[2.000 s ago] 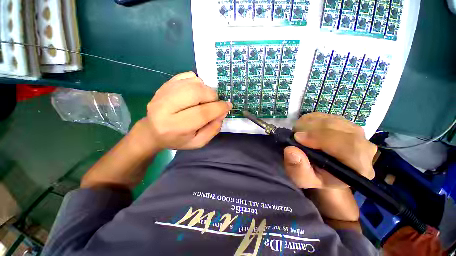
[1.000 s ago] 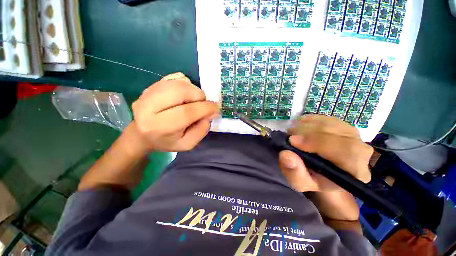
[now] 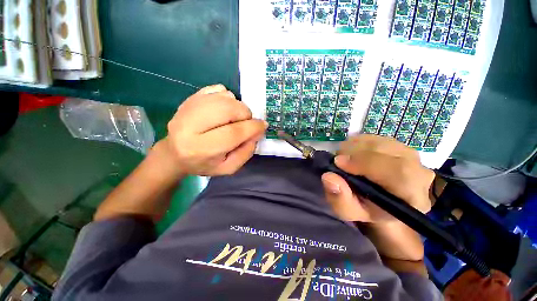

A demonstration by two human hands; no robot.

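Note:
A white tray [image 3: 312, 42] lies flat in front of me and bears green circuit board panels, each divided into rows of tiny boards. My left hand [image 3: 215, 132] pinches thin solder wire [image 3: 147, 73] at the lower left corner of the near left panel [image 3: 312, 94]. The wire runs off to the left. My right hand [image 3: 383, 179] holds a black soldering iron [image 3: 377, 197] like a pen. Its metal tip is at the bottom edge of the same panel, close to my left fingertips. Whether tip and wire touch cannot be told.
Stacked white trays with tan holes [image 3: 73, 41] stand at the far left. A crumpled clear plastic bag [image 3: 106, 124] is below them, by the bench's near edge. A pale cable [image 3: 489, 174] and blue items [image 3: 447, 258] are at the right.
The tray appears slightly further right in view. My left hand moved left, then back right to the panel's corner. The iron's tip shifted slightly left and up over the two seconds.

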